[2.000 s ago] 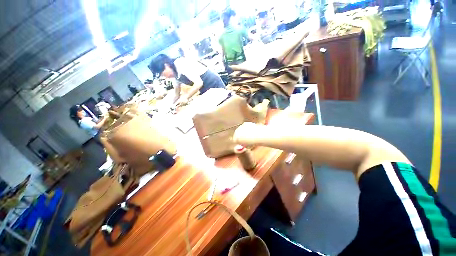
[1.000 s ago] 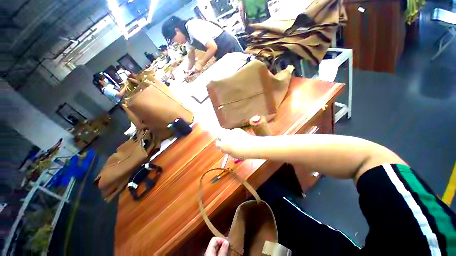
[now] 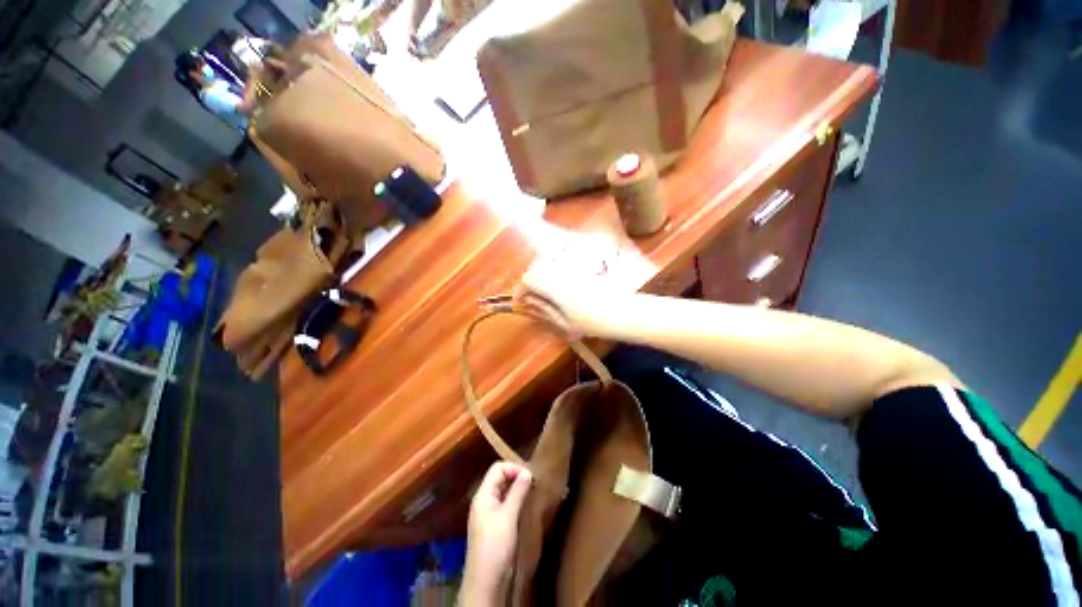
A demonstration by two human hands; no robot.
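The tan handbag [image 3: 608, 474] is on my lap, opening upward, with its thin handle loop [image 3: 471, 377] standing over the bench edge. A pale tag [image 3: 647, 489] hangs at its rim. My left hand [image 3: 498, 512] pinches the bag's left rim near the base of the handle. My right hand [image 3: 567, 291] is low over the bench, just beyond the top of the loop, partly washed out by glare. A small dark tool tip [image 3: 495, 301] shows beside its fingers; whether they grip it is hidden.
A brown thread cone [image 3: 638, 196] stands beyond my right hand. A larger bag [image 3: 581, 107] stands behind it. More brown bags [image 3: 344, 136], a black cylinder [image 3: 408, 196] and a black looped item [image 3: 332, 330] are at the left. Drawers [image 3: 765, 243] face right.
The view has tilted down toward the bag. My right hand has come back from near the thread cone to the small tool by the handle loop. My left hand has come into view at the bag rim.
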